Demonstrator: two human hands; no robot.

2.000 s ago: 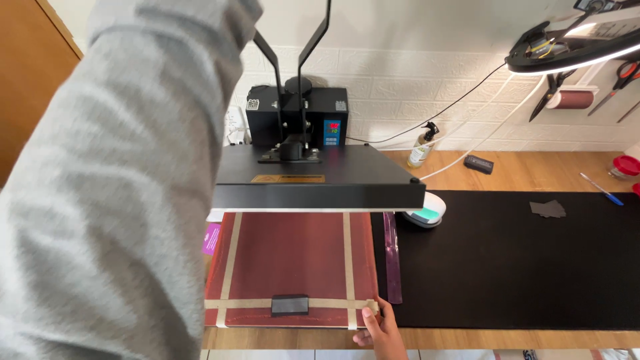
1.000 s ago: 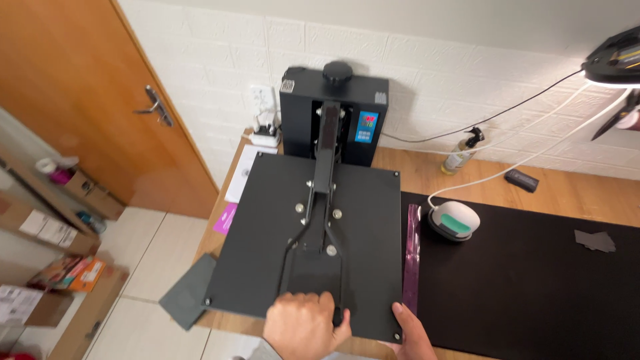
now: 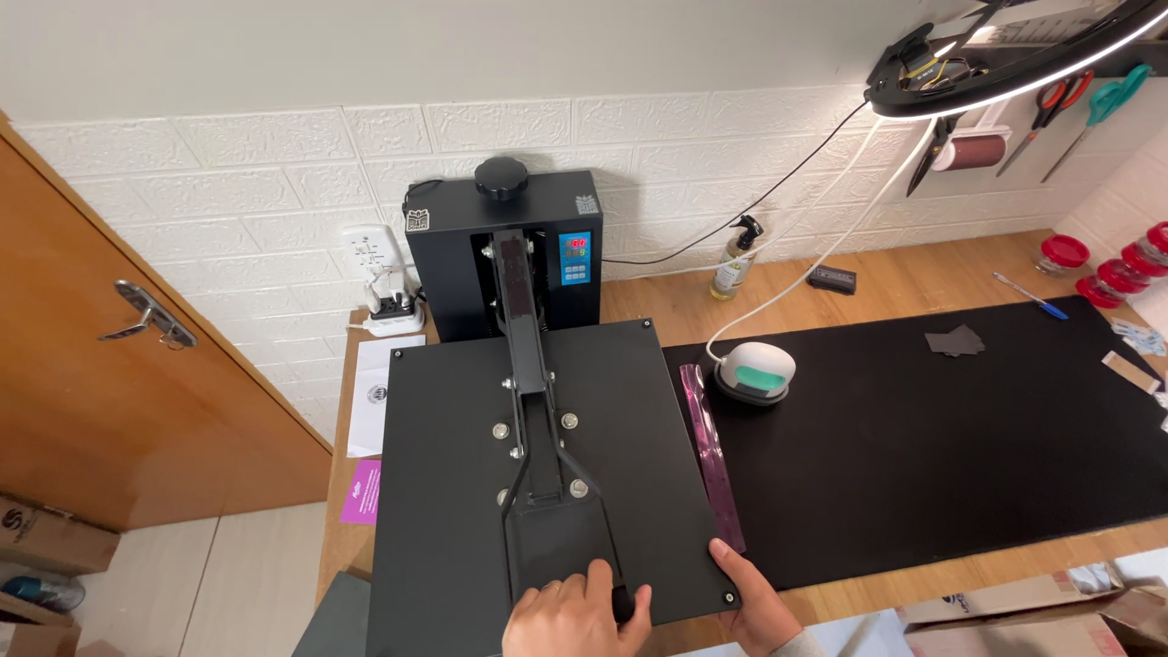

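A black heat press (image 3: 429, 438) stands on the wooden table, its upper plate lowered. My left hand (image 3: 575, 613) grips the black grip of its lever handle (image 3: 622, 604) near the front edge. My right hand (image 3: 756, 598) is at the front right corner, with its thumb against the plate's edge and its fingers hidden beneath. Whatever lies under the plate is out of sight. At the rear, the control box has a lit display (image 3: 575, 257) and a round black knob (image 3: 501, 177). A purple translucent strip (image 3: 712, 456) lies along the plate's right side.
On the black mat (image 3: 912, 456) are a small white-and-teal hand press (image 3: 756, 370) and a grey scrap (image 3: 955, 341). Behind stand a spray bottle (image 3: 732, 265) and a dark block (image 3: 832, 279). A ring light (image 3: 1031, 100) hangs upper right; boxes (image 3: 1013, 602) sit below the table.
Two seconds ago the plate was raised above a reddish sheet with tape strips; now it is down over it. My left hand has come down with the lever. My right hand stays near the front right corner.
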